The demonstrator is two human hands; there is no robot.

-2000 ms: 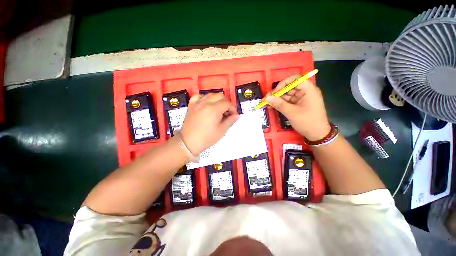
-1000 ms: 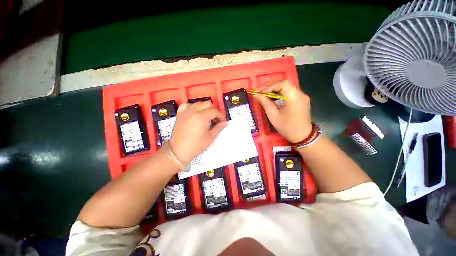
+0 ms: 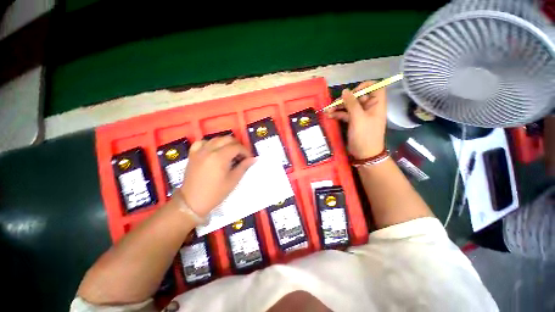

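Note:
My left hand [image 3: 218, 172] holds a white sticker sheet [image 3: 255, 194] over the middle of the red tray [image 3: 176, 131]. My right hand [image 3: 363, 119] grips a slim yellow pointed tool, possibly tweezers [image 3: 378, 85], beyond the tray's right edge. The tool's tip is by the top right corner of the upper-right black unit [image 3: 311, 139]. Whether a sticker is on the tip is too small to tell. Black units with white labels and gold round marks lie in two rows of pockets. The sheet and my left hand partly cover several of them.
A white desk fan [image 3: 478, 76] stands at the upper right. A small red and white label sheet [image 3: 415, 159] lies right of my right forearm. Farther right, a black smartphone [image 3: 499, 178] lies on white paper [image 3: 478, 207], with a thin cord nearby. A person's sleeve [image 3: 530, 228] shows at the right edge.
The view has shifted, so the tray sits farther left and tilted. My right hand and the tool have moved from the fourth upper unit to the upper-right one, which is now uncovered.

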